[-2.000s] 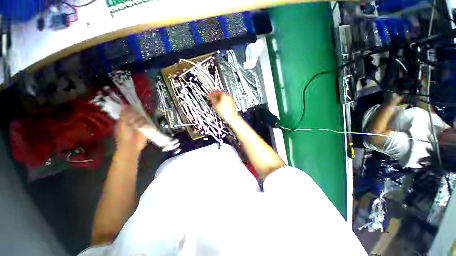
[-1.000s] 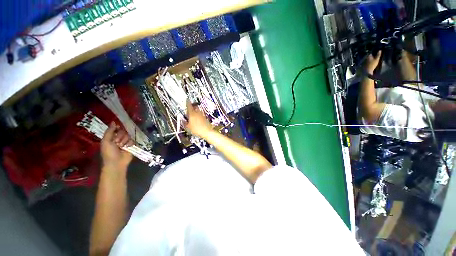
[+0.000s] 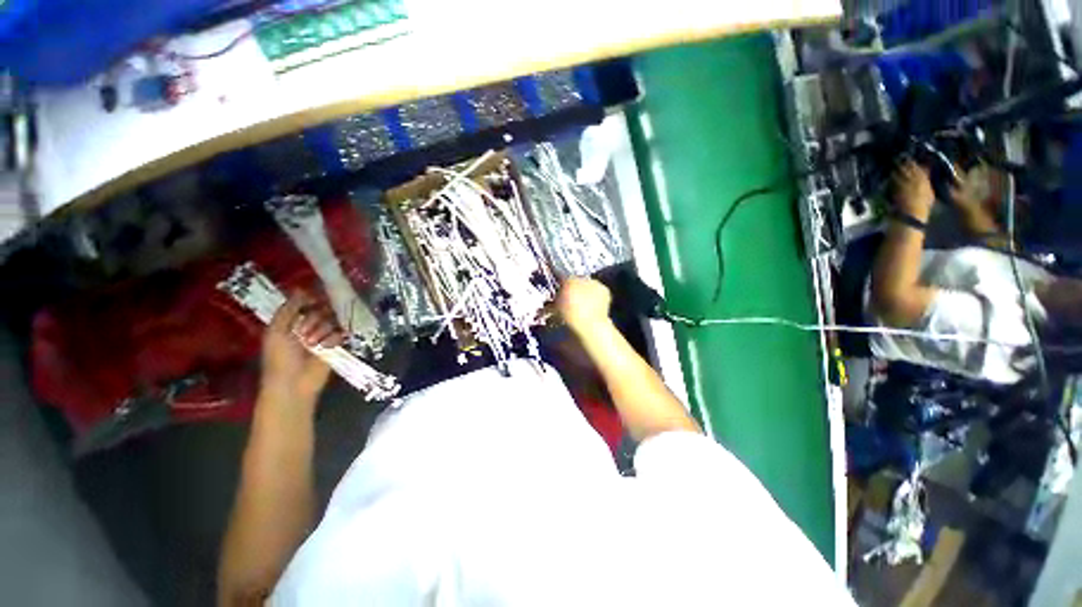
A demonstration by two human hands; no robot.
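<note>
My left hand point(image 3: 301, 344) is closed around a bundle of thin white cable leads point(image 3: 255, 292), held slanting left of the carton. A second white bundle point(image 3: 318, 248) lies just beyond it on the red plastic. The open brown carton point(image 3: 409, 193) is full of tangled white leads point(image 3: 478, 243), several hanging over its near edge. My right hand point(image 3: 584, 304) is at the carton's near right corner, touching or close to the leads; its fingertips are too blurred to show whether it grips any.
Clear plastic with white leads point(image 3: 575, 213) lies right of the carton. Blue parts bins point(image 3: 421, 127) stand behind it under a pale bench edge point(image 3: 475, 78). Red plastic point(image 3: 154, 338) is at left. A green surface point(image 3: 742, 237) runs at right, with another person point(image 3: 949, 291) beyond.
My right hand has moved from over the carton's leads to its near right corner. My left hand still holds its bundle. The leads in the carton lie differently.
</note>
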